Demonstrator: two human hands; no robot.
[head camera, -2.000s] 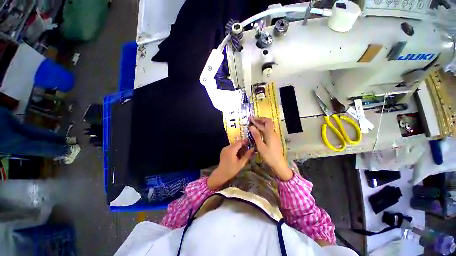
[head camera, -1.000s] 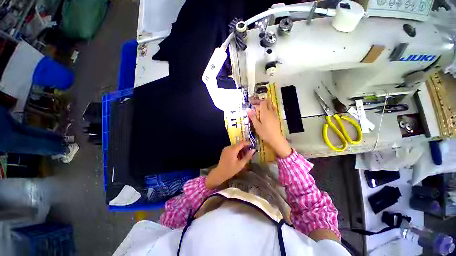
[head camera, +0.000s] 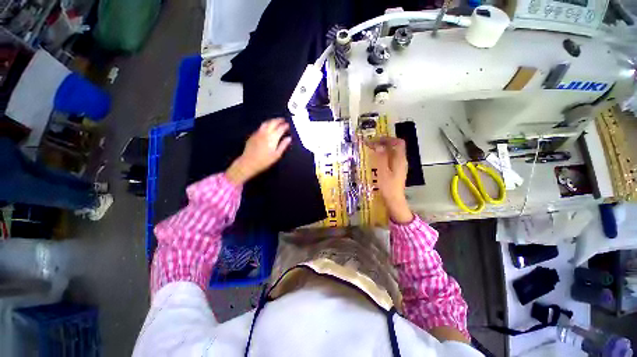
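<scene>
My left hand (head camera: 268, 145) rests on the black garment panel (head camera: 230, 167) left of the needle, fingers apart. My right hand (head camera: 393, 162) is over the yellow PIT-marked tape (head camera: 332, 187), just right of the needle area; its fingertips are blurred, and whether they hold anything is unclear. A shiny metal plate (head camera: 350, 188) shows between the yellow tapes. The black strip (head camera: 411, 155) lies on the bed right of my right hand, which partly covers it. The needle and presser foot are lost in glare beside the white arm (head camera: 305, 87).
The cream machine head (head camera: 454, 70) spans the upper right. Yellow-handled scissors (head camera: 477, 187) lie on the bed, with slim dark tools (head camera: 538, 150) further right. A blue crate (head camera: 151, 202) stands at left under the cloth. A white side table (head camera: 520, 303) holds dark items at lower right.
My left hand has left the plate's front end and moved left and away from me onto the panel. My right hand has shifted right, uncovering the plate and tapes.
</scene>
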